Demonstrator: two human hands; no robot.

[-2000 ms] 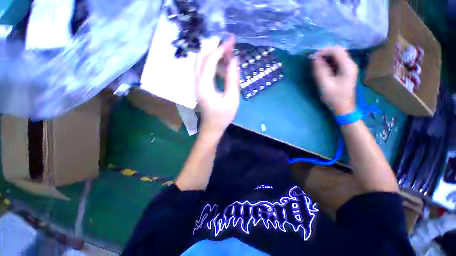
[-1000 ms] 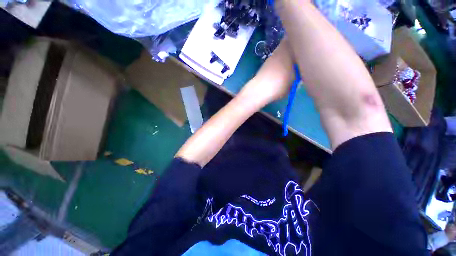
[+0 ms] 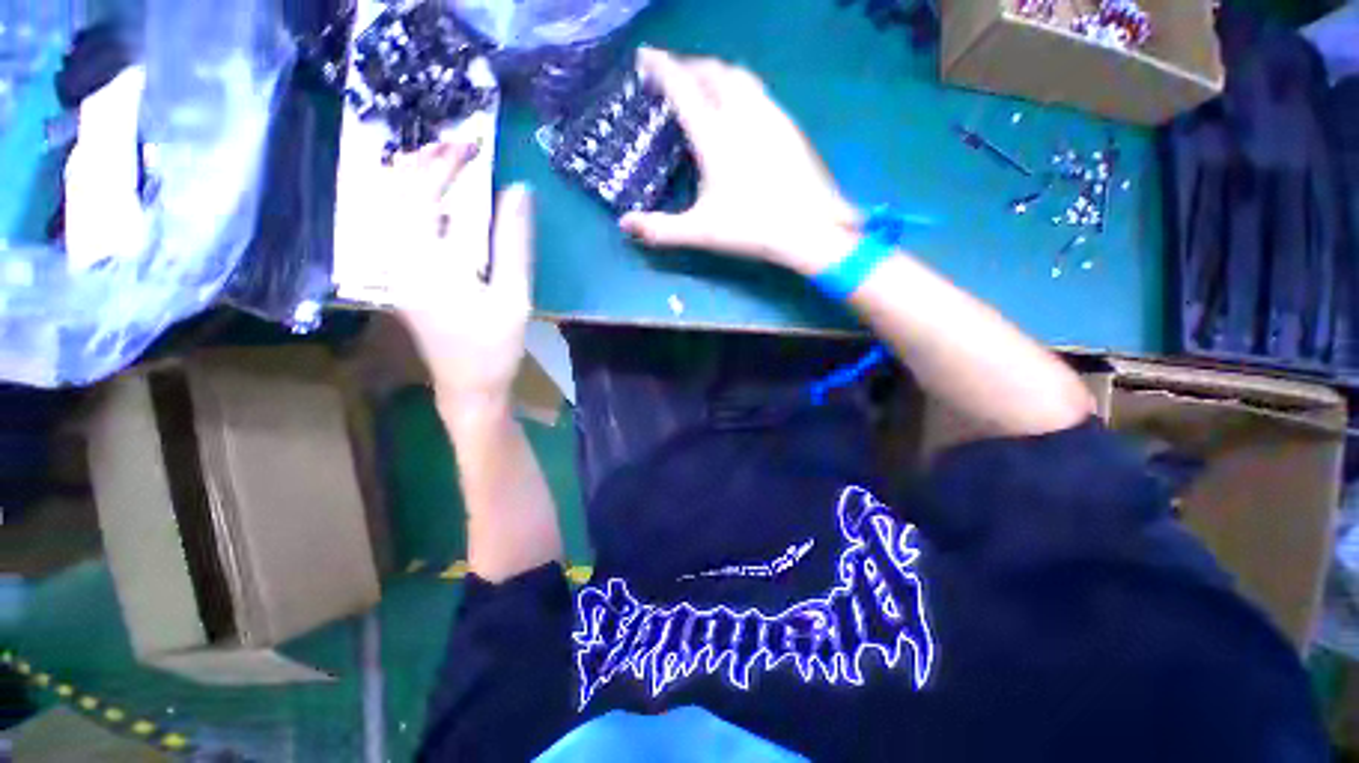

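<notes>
The black PCB panel (image 3: 619, 146), with rows of white and silver marks, is at the upper middle over the green mat. My right hand (image 3: 753, 172) spans its right side, fingers at the upper corner and thumb at the lower one; the grip is partly hidden. My left hand (image 3: 470, 306) is over the near part of the white board (image 3: 365, 224), thumb apart from the fingers and nothing seen in it. Its fingers blend into the bright board. Dark clustered assemblies (image 3: 417, 75) lie on the board beyond my left hand.
A cardboard parts box (image 3: 1073, 75) with red and white bundles stands at the upper right. Small loose parts (image 3: 1081, 187) lie on the mat (image 3: 924, 179). Clear plastic bags (image 3: 194, 254) are at left, long black strips (image 3: 1252, 224) at right. Large cartons (image 3: 283, 492) are below the bench.
My arms, crossed and reaching far forward a second ago, are now apart. My left hand is back over the white board and my right hand is at the panel. The view has shifted.
</notes>
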